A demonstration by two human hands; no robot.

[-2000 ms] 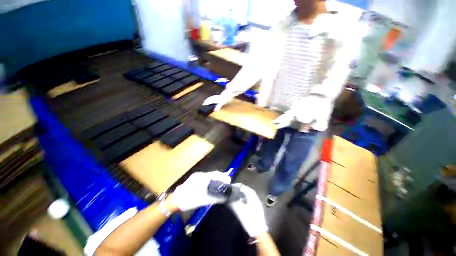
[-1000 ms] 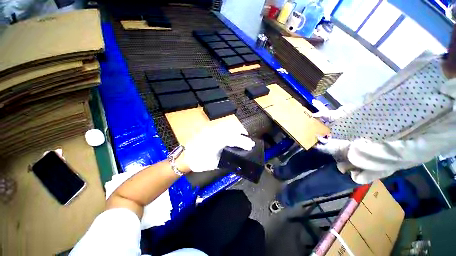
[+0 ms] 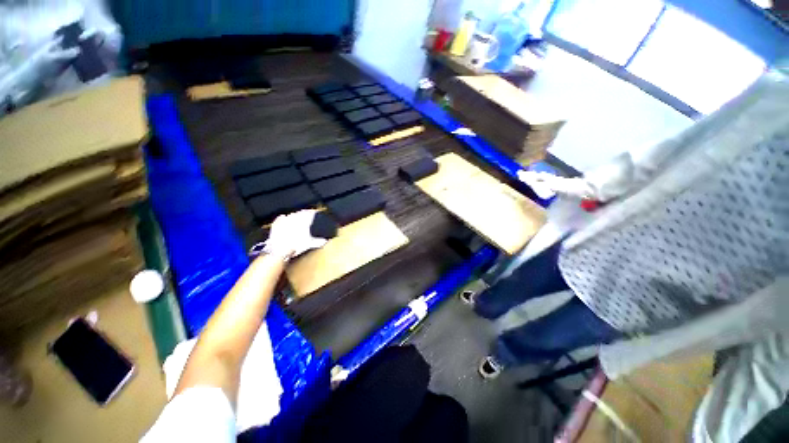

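Observation:
My left hand (image 3: 292, 234), in a white glove, grips a small black box (image 3: 323, 225) just over the near rows on the cardboard sheet (image 3: 359, 251). Its contact with the sheet is hidden. Several black boxes (image 3: 279, 183) lie in rows on the far part of that sheet; its near part shows bare. My right hand is not in view. Another tan board (image 3: 480, 201) lies to the right with one black box (image 3: 418, 169) at its far left corner. A further block of black boxes (image 3: 368, 108) lies behind.
The dark mesh conveyor (image 3: 246, 121) has blue-wrapped rails (image 3: 195, 229). A cardboard stack (image 3: 69, 164), phone (image 3: 93, 359) and white disc (image 3: 147, 285) are at left. A person (image 3: 683, 225) stands at right, a glove near the rail. Another cardboard stack (image 3: 506, 117) is by the window.
The box went from both my hands to my left hand alone, then forward and left to the near rows. My right hand left view. The other person's hands moved off the right board.

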